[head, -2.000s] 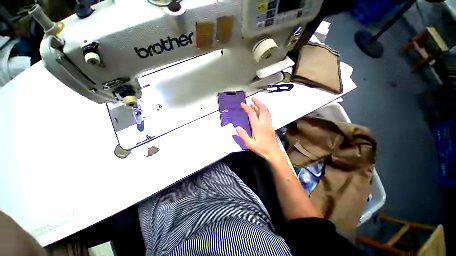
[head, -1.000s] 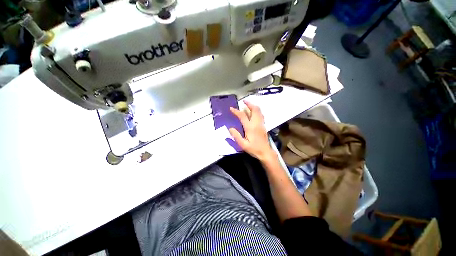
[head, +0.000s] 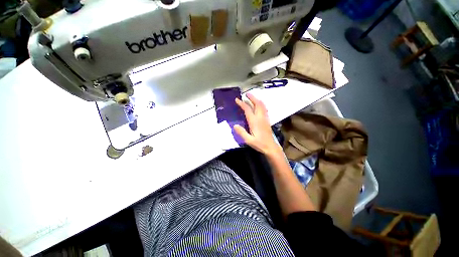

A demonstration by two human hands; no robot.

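A smartphone (head: 228, 104) with a purple-dark screen lies flat on the white table, right of the needle. My right hand (head: 259, 128) rests over its right edge, fingers spread, fingertips on or just above the screen; it does not grip the phone. My left hand is not clearly in view; only a brown blurred shape shows at the bottom left corner. The white brother sewing machine (head: 100, 55) stands behind the phone. Its presser foot and needle (head: 132, 116) are lit, with no cloth under them.
Snips (head: 275, 84) lie at the bed's right end. Stacked brown pieces (head: 312, 62) lie on the table's right corner. A small brown scrap (head: 146, 150) lies before the needle plate. A white bin (head: 370, 186) with brown cloth (head: 334, 150) stands right of my lap. A wooden stool (head: 402, 233) stands at lower right.
The whole view has shifted slightly. The phone screen looks darker than before. My right hand stays at the phone, with its fingers moved only slightly.
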